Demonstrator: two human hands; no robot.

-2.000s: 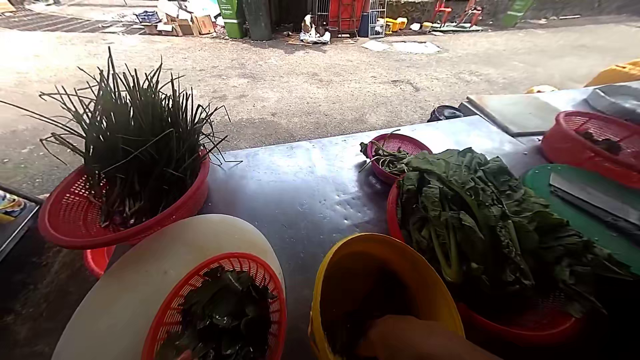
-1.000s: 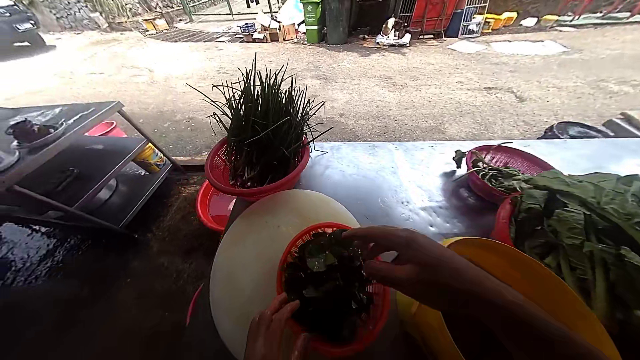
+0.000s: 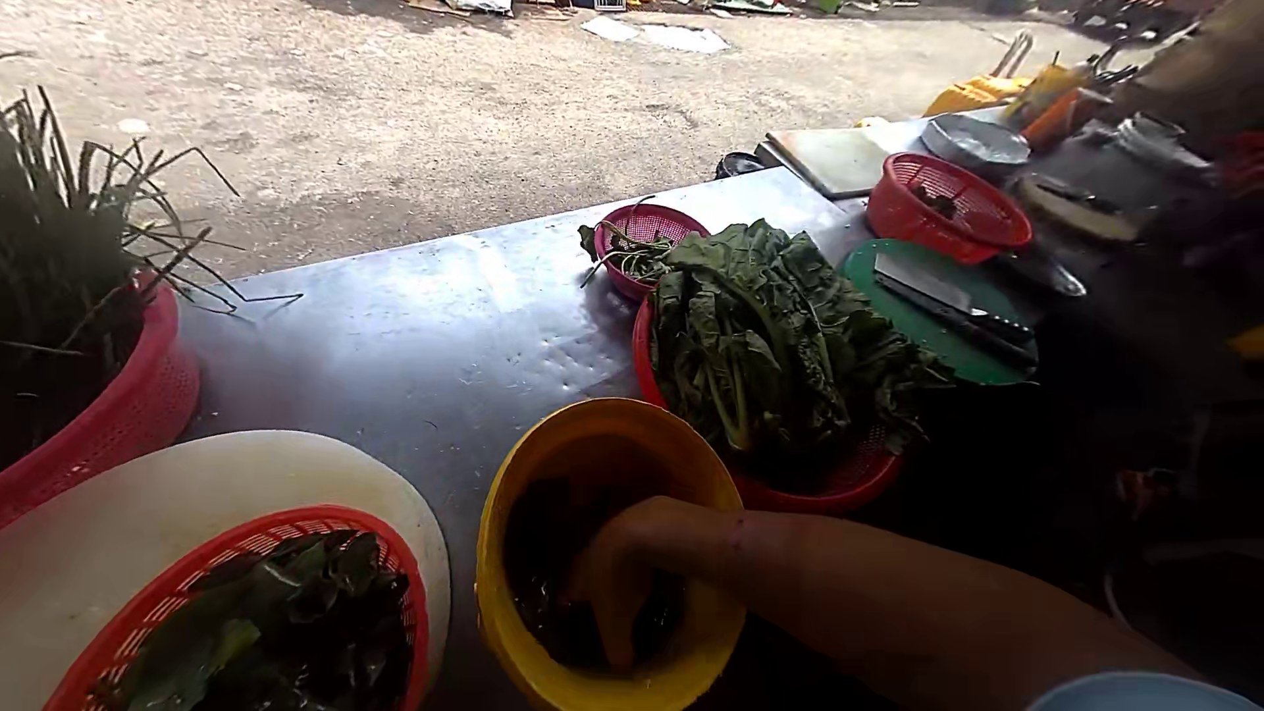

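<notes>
My right hand (image 3: pixel 627 573) reaches down into a yellow plastic bucket (image 3: pixel 509 632), fingers pointing down into its dark contents; what the fingers touch is hidden in shadow. My left hand is out of view. Left of the bucket, a red plastic basket (image 3: pixel 420 602) of dark green leaves (image 3: pixel 286 612) rests on a round white cutting board (image 3: pixel 247 459). Behind and right of the bucket, a large bunch of leafy greens (image 3: pixel 760 336) overhangs a red basket (image 3: pixel 849 489).
A red basket (image 3: pixel 148 395) of long thin green stalks stands left. Further right are a small pink basket (image 3: pixel 667 222) of stems, a green board (image 3: pixel 987 365) with a cleaver (image 3: pixel 923 281), another red basket (image 3: pixel 948 237) and a pale rectangular board (image 3: pixel 834 163) on the metal table (image 3: pixel 385 326).
My right hand has gone from the leaf basket into the yellow bucket. My left hand, at the basket one second ago, is out of view. The view has swung right.
</notes>
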